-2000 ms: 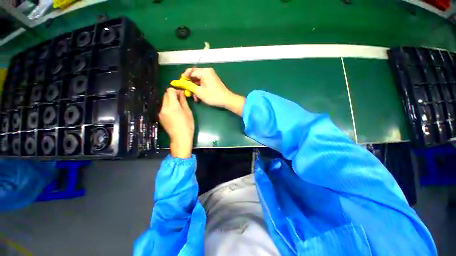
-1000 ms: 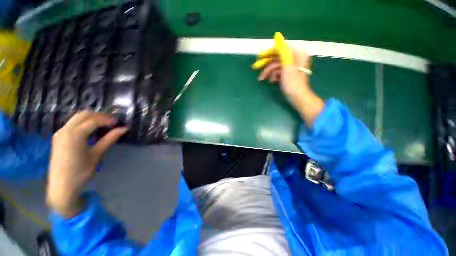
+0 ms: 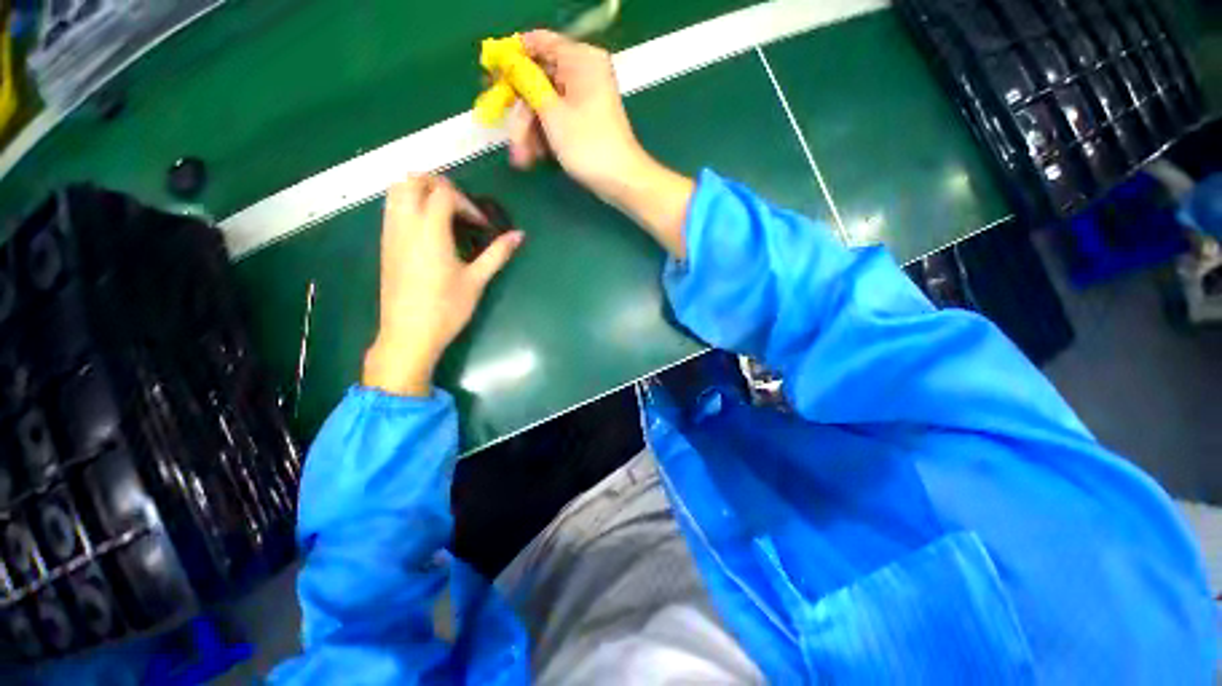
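Observation:
My left hand (image 3: pixel 426 268) is over the green bench (image 3: pixel 590 288), its thumb and fingers around a round black part (image 3: pixel 483 228), partly hidden by the fingers. My right hand (image 3: pixel 586 118) is just right of and above it, holding a yellow hand tool (image 3: pixel 525 74) near the white rail. A thin stick with a pale tip (image 3: pixel 592 19) shows beyond the right fingers. The tool and the black part are apart.
A tall stack of black parts trays (image 3: pixel 148 402) stands at left, another (image 3: pixel 1059 94) at upper right. A thin pale needle or wire (image 3: pixel 307 335) lies near the left stack. A round black part (image 3: pixel 186 176) lies beyond the white rail (image 3: pixel 335 184).
My left hand has moved from the left tray stack to over the bench and now holds a round black part. My right hand has come closer to it with the yellow tool. The view has turned.

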